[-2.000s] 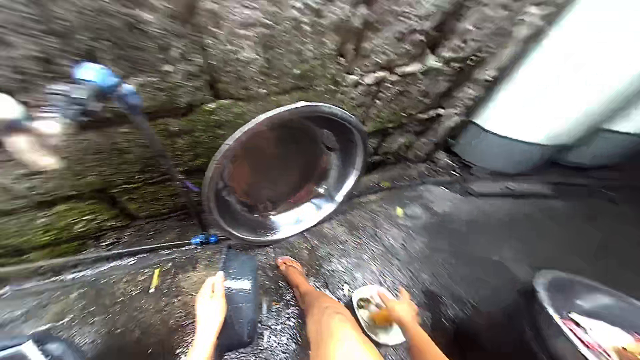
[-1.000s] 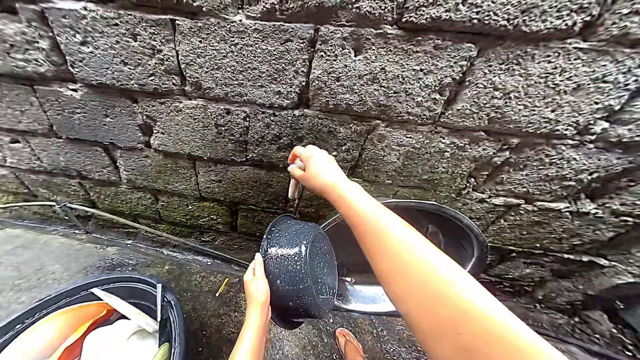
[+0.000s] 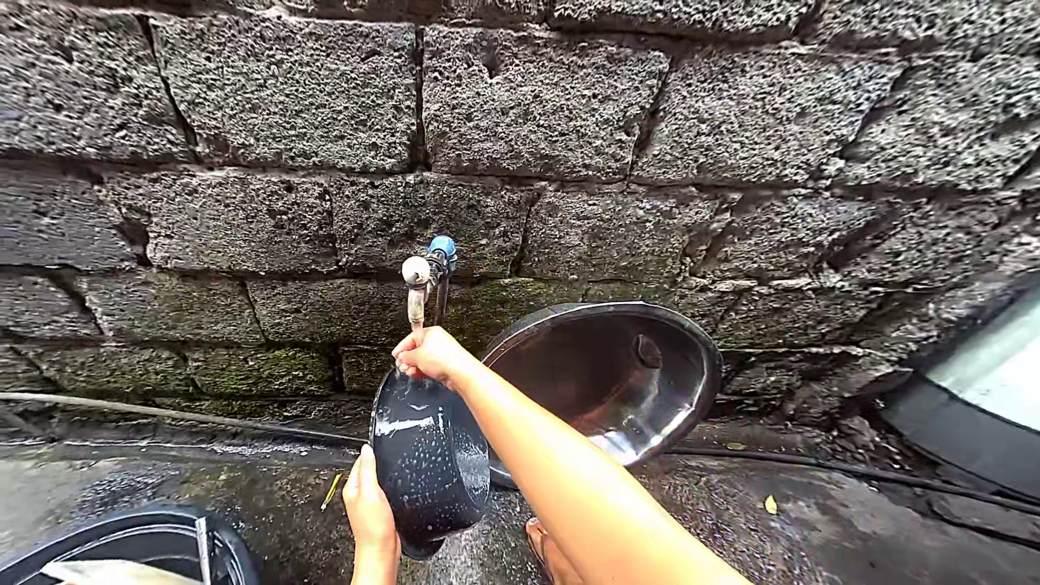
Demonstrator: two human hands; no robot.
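A dark speckled pot (image 3: pixel 426 459) is tilted below the outdoor water tap (image 3: pixel 417 284). My left hand (image 3: pixel 371 504) grips its left side, the thumb up along the wall. My right hand (image 3: pixel 431 355) is at the pot's upper rim, right under the spout, where water runs over the fingers; they are curled, and whether they hold anything is hidden. Drops of water cover the pot. Just to the right, a large dark basin (image 3: pixel 601 374) leans on its side against the block wall, partly behind my right forearm.
A black tub (image 3: pixel 231 548) with a pale item and a utensil stands at the lower left. A hose (image 3: pixel 187 418) runs along the foot of the stone block wall (image 3: pixel 528 106). My foot (image 3: pixel 548 552) is on the wet ground. A pale container (image 3: pixel 995 366) stands at the right.
My right hand has come down from the tap to the pot's rim, and the tap shows again. Two seconds ago the right hand was at a white dish on the ground.
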